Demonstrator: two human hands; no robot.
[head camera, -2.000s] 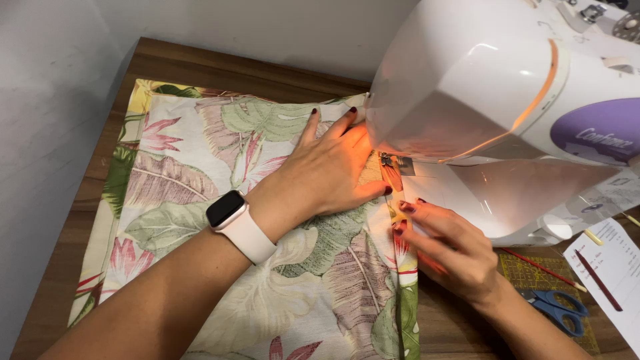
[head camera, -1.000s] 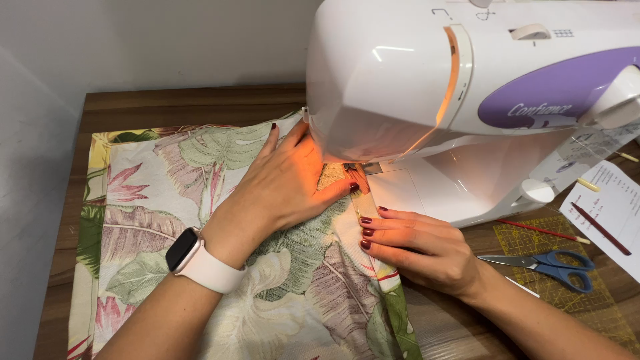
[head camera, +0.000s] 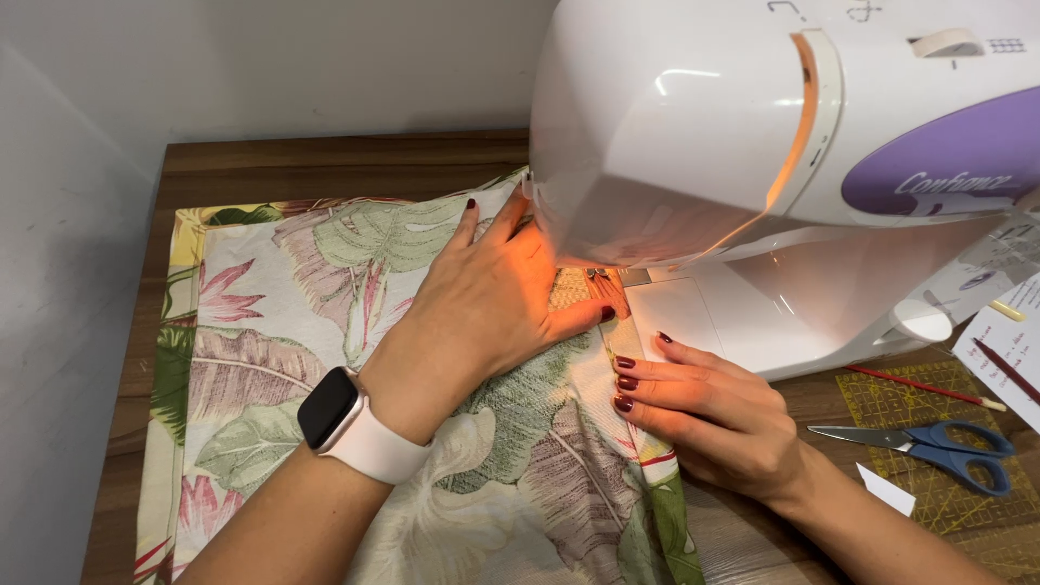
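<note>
A leaf-and-flower printed fabric (head camera: 341, 268) with folded edges lies wrong side up, its right edge under the presser foot (head camera: 597, 274) of a white sewing machine (head camera: 682, 138). My left hand (head camera: 496, 301), a smartwatch (head camera: 329, 410) on its wrist, rests spread on the cloth left of the foot, the thumb by the folded hem. The machine head hides some fingertips. Just in front of the foot, my right hand (head camera: 715, 406) has its fingertips on the hem (head camera: 630, 406), not clearly closed around it. The needle is hidden.
On the wooden table (head camera: 341, 166) at the right lie blue-handled scissors (head camera: 918, 443), a yellow-lined clear ruler (head camera: 902, 390), a red pencil (head camera: 918, 386), a white scrap (head camera: 886, 487) and a written sheet (head camera: 1003, 357) with a dark red pen (head camera: 1007, 370). A wall (head camera: 349, 65) stands behind.
The view has shifted. My right hand's fingers, bent at the hem two seconds ago, are now straighter and lie along it. My left hand stays flat on the fabric.
</note>
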